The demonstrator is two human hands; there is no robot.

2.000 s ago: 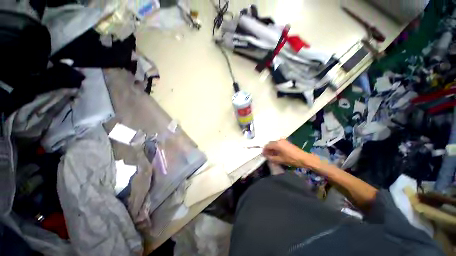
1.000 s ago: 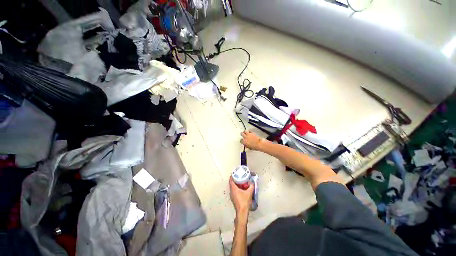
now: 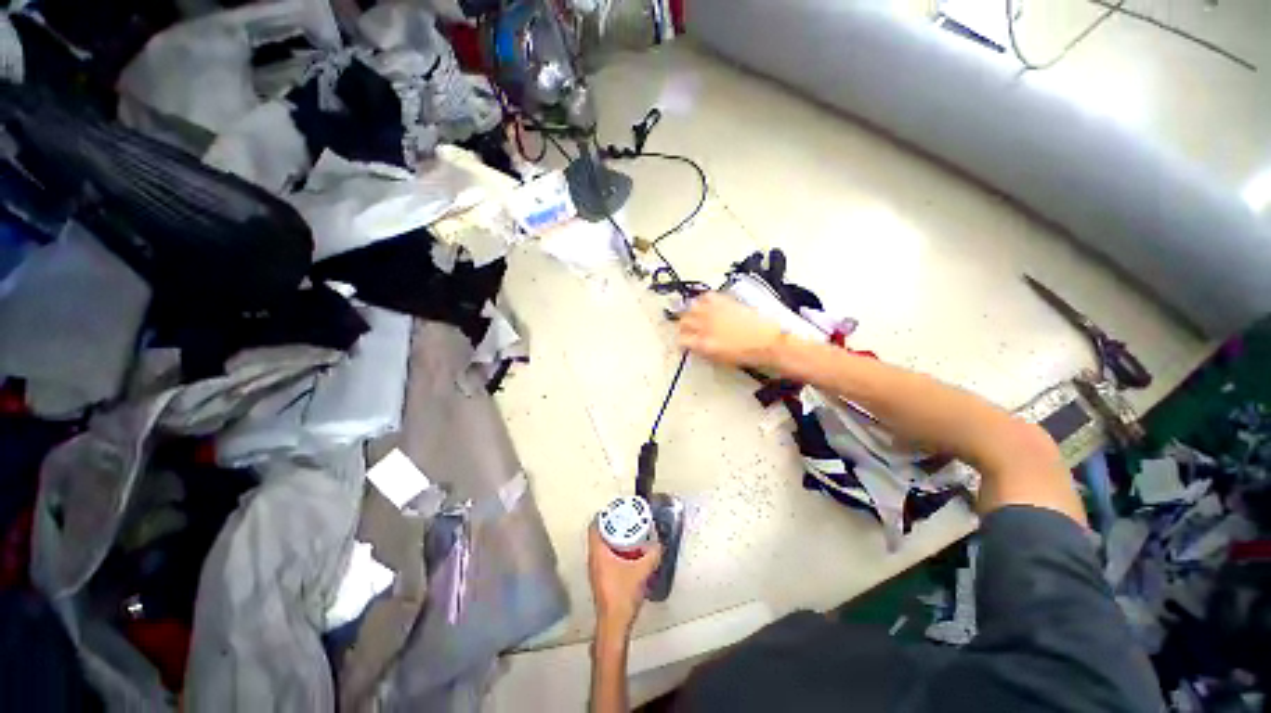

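The corded hand tool (image 3: pixel 626 525) stands near the front of the cream table, its grey vented end up. My left hand (image 3: pixel 618 568) is wrapped around its body. A dark flat base shows just right of it. The black power cord (image 3: pixel 668 401) runs from the tool up to my right hand (image 3: pixel 710 329), whose fingers are closed on it. The cut-piece bundle (image 3: pixel 871 467), grey, white and navy, lies right of my right hand, partly hidden under my right forearm.
Heaped grey and black cloth (image 3: pixel 279 536) covers the left. Tailor's shears (image 3: pixel 1094 334) lie at the right near the large pale roll (image 3: pixel 976 126). A dark round stand (image 3: pixel 598 187) is at the back with looped cord. Scraps (image 3: pixel 1185 474) cover the floor at right.
My left hand took hold of the tool and its end now faces up. My right hand came from the table edge to the cord and moved farther up along it.
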